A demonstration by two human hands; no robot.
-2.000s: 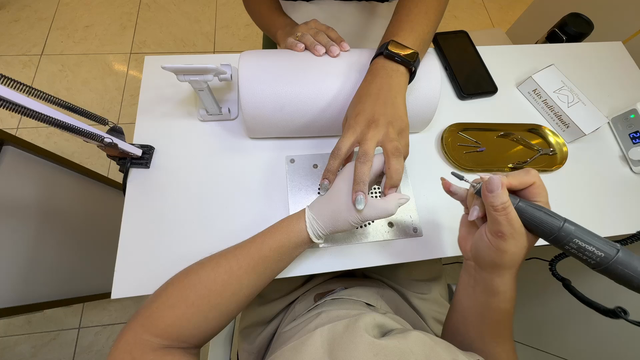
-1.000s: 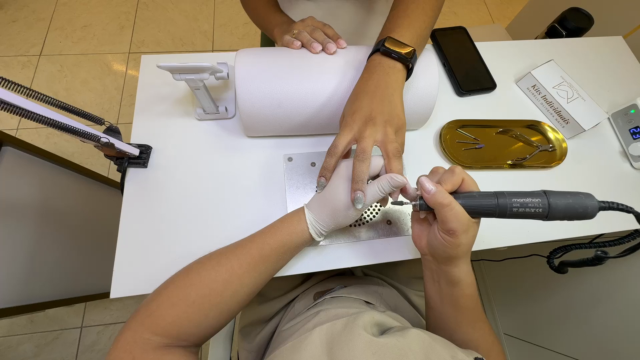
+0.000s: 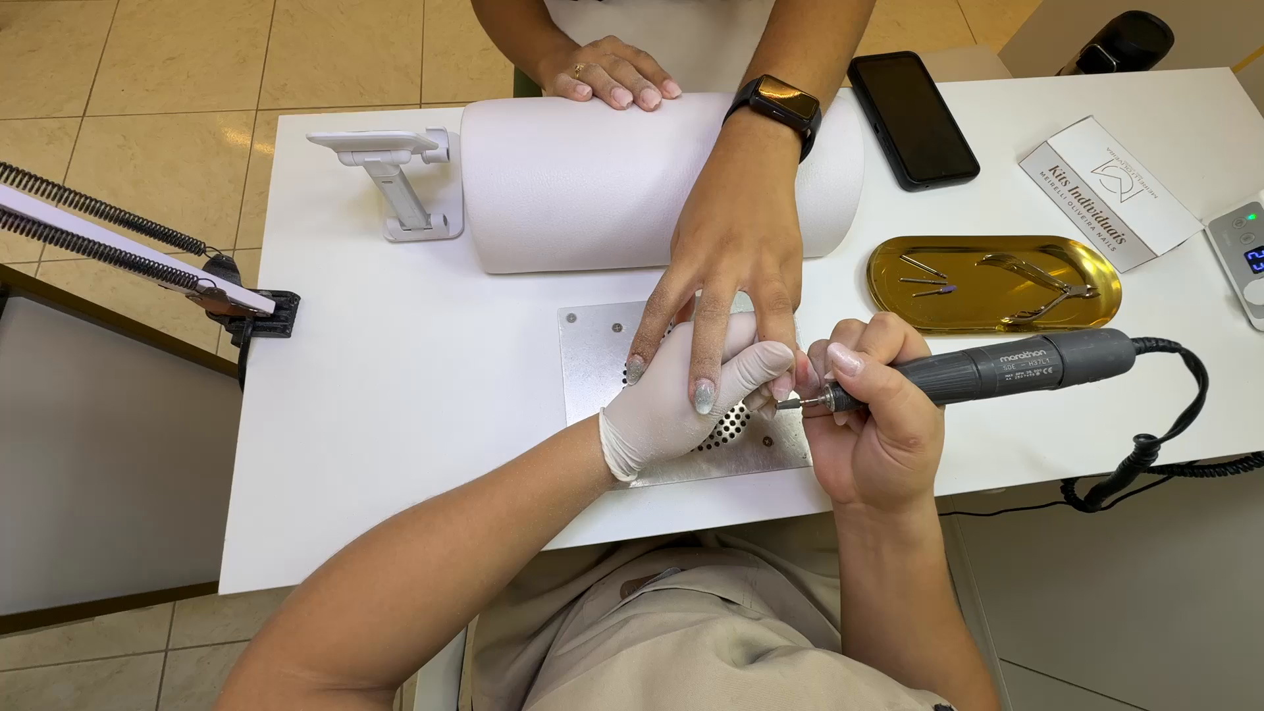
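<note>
My left hand (image 3: 681, 400), in a white glove, holds a finger of another person's hand (image 3: 746, 232) from below. That hand is spread palm down, with glittery silver nails on some fingers. My bare right hand (image 3: 874, 405) grips a dark electric nail drill handpiece (image 3: 997, 370) like a pen. Its metal bit (image 3: 790, 403) lies at the tip of the held finger; whether they touch cannot be told. Beneath the hands is a metal dust-collector plate (image 3: 592, 365) with round holes. A white cushion (image 3: 573, 188) lies behind, under the person's forearm.
Right of the cushion are a smartphone (image 3: 913, 118), a printed white box (image 3: 1106, 197) and a gold tray (image 3: 894, 311) with cuticle nippers (image 3: 1042, 281) and several drill bits. A control unit (image 3: 1239, 262) stands at the right edge. A phone stand (image 3: 400, 193) and clamped lamp arm (image 3: 138, 252) are at left.
My right hand has moved left with the drill since two seconds ago, bringing the bit to the person's finger. My left hand still holds the person's hand in about the same place.
</note>
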